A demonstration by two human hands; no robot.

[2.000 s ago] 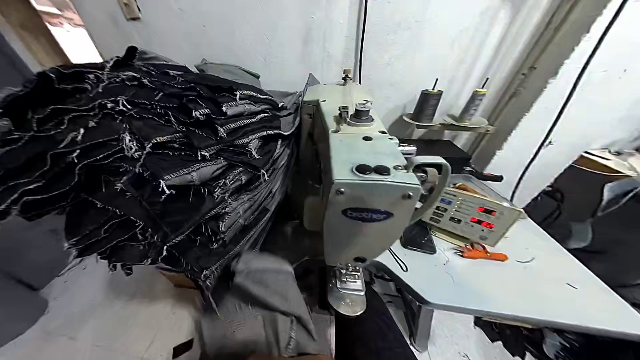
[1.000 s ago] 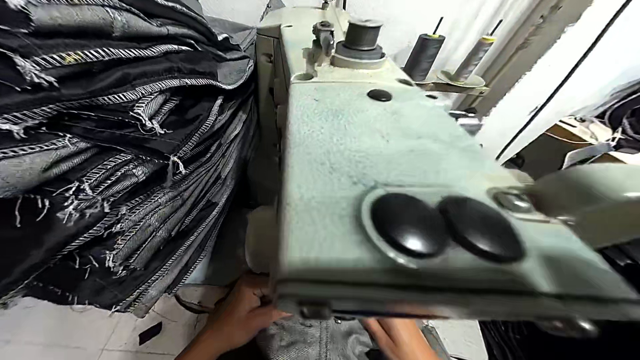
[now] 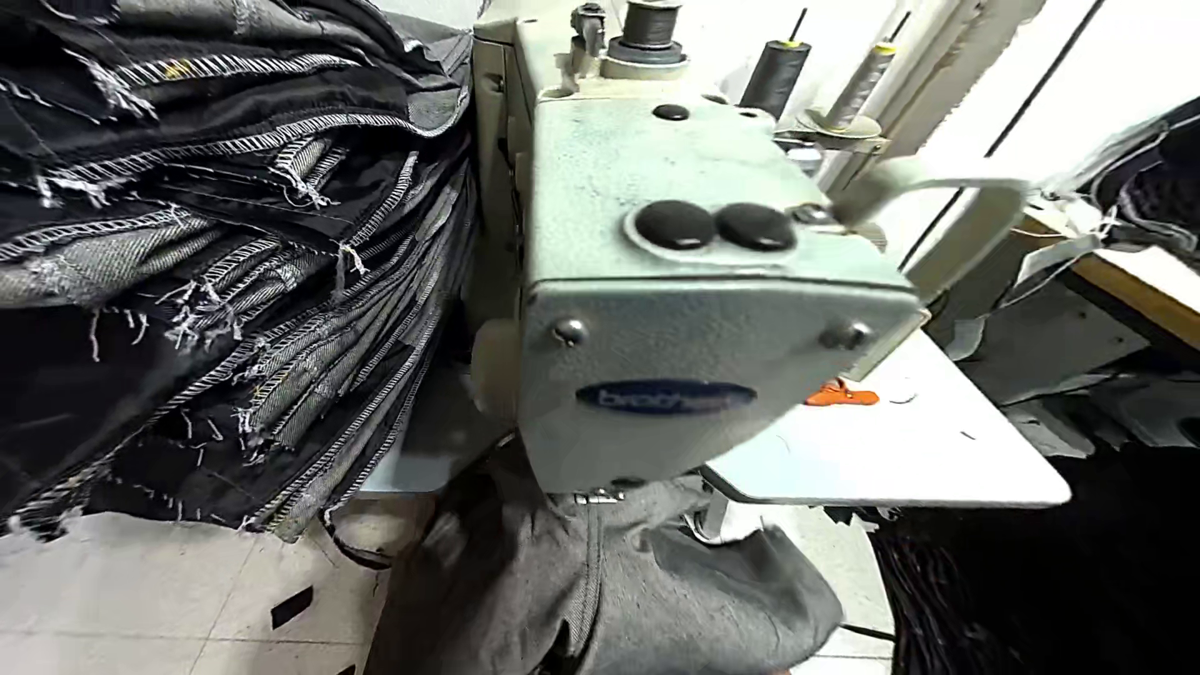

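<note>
A Brother industrial sewing machine [image 3: 722, 375] fills the middle of the view, its head facing me. Grey denim trousers [image 3: 694, 572] hang below the head, with a stitched seam running down from the metal presser area [image 3: 600, 497]. Neither of my hands can be made out; at most a sliver of skin shows at the bottom edge under the cloth. What my hands hold is hidden.
A tall stack of dark denim pieces [image 3: 281, 262] with frayed, overlocked edges rises at the left. Orange thread snips [image 3: 842, 394] lie on the white table [image 3: 900, 450]. Thread cones [image 3: 776, 80] stand behind. Dark fabric [image 3: 1078, 562] lies low at the right.
Both hands, seen under the machine head one second ago, have gone from sight. Grey trousers now show spread below the head. The view has shifted, close to the machine since two seconds ago.
</note>
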